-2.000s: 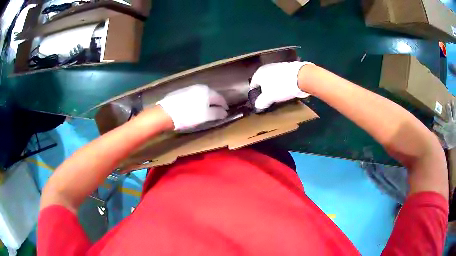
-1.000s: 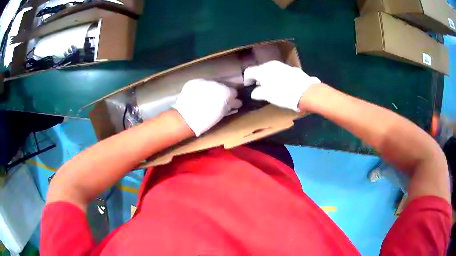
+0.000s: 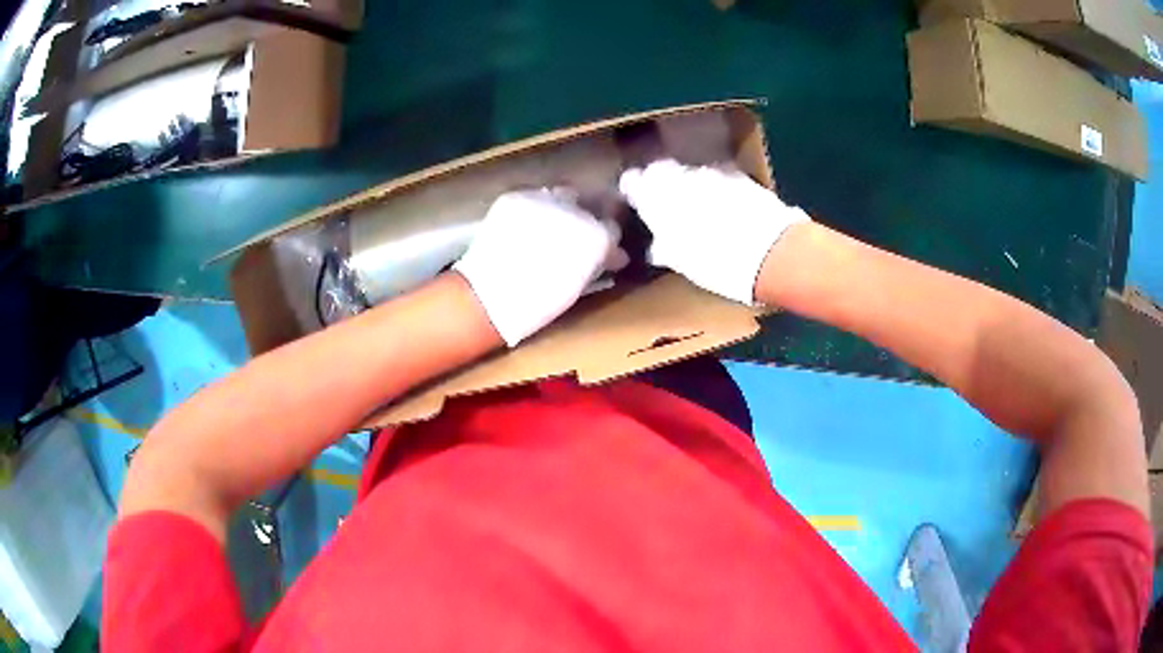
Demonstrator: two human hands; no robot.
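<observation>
An open long cardboard carton (image 3: 262,306) lies at a slant at the near table edge, its notched lid flap (image 3: 548,361) toward my body. Inside is a silvery wrapped product (image 3: 415,242) under clear plastic, with a black cord (image 3: 334,283) at the left end. My left hand (image 3: 536,264), in a white glove, is over the middle of the carton, fingers curled at its near side. My right hand (image 3: 708,230), also gloved, is just right of it, fingers bent into the carton. A dark part lies between the hands. The fingertips are blurred, so any hold is unclear.
Open filled cartons (image 3: 296,96) stand at the far left of the dark green table (image 3: 842,191). Closed cartons (image 3: 1020,96) lie at the far right. More cardboard (image 3: 1135,344) shows at the right edge. A shoe or foot (image 3: 935,580) is on the blue floor at lower right.
Since two seconds ago, my left hand has moved right and both hands are closer together. More of the wrapped product shows. A closed carton at right has moved farther back.
</observation>
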